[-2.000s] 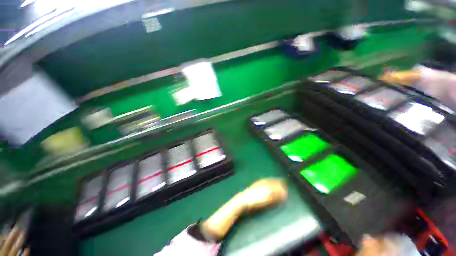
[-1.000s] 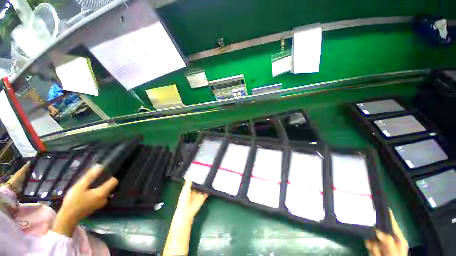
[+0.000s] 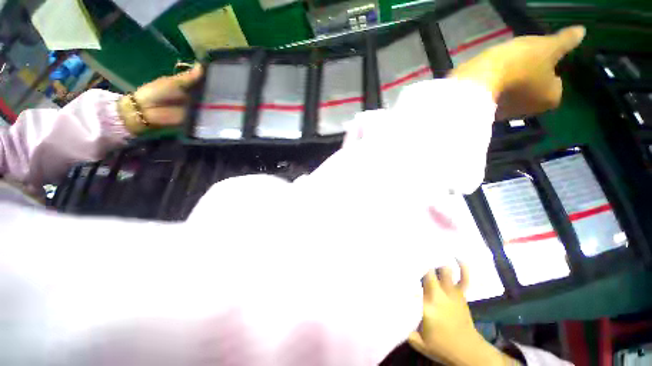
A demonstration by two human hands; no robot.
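The near phone tray is black and lies low at the right. Its visible phones show white-grey text crossed by a red band. A large pale pink sleeve covers its left part. One hand, by its place my left hand, comes from the bottom edge to the tray's front side, its fingers partly raised. Whether it grips the tray is hidden. My right hand is not in view.
A neighbour's arm crosses the view. The neighbour's hands are at a raised tray of red-banded phones. Dark stacked trays lie left. More trays stand right, and a red frame shows lower right.
The view has shifted. The neighbour's right arm now reaches across in front, and a raised tray is between their hands. The tray I held is lower right, partly covered; my right hand has left view.
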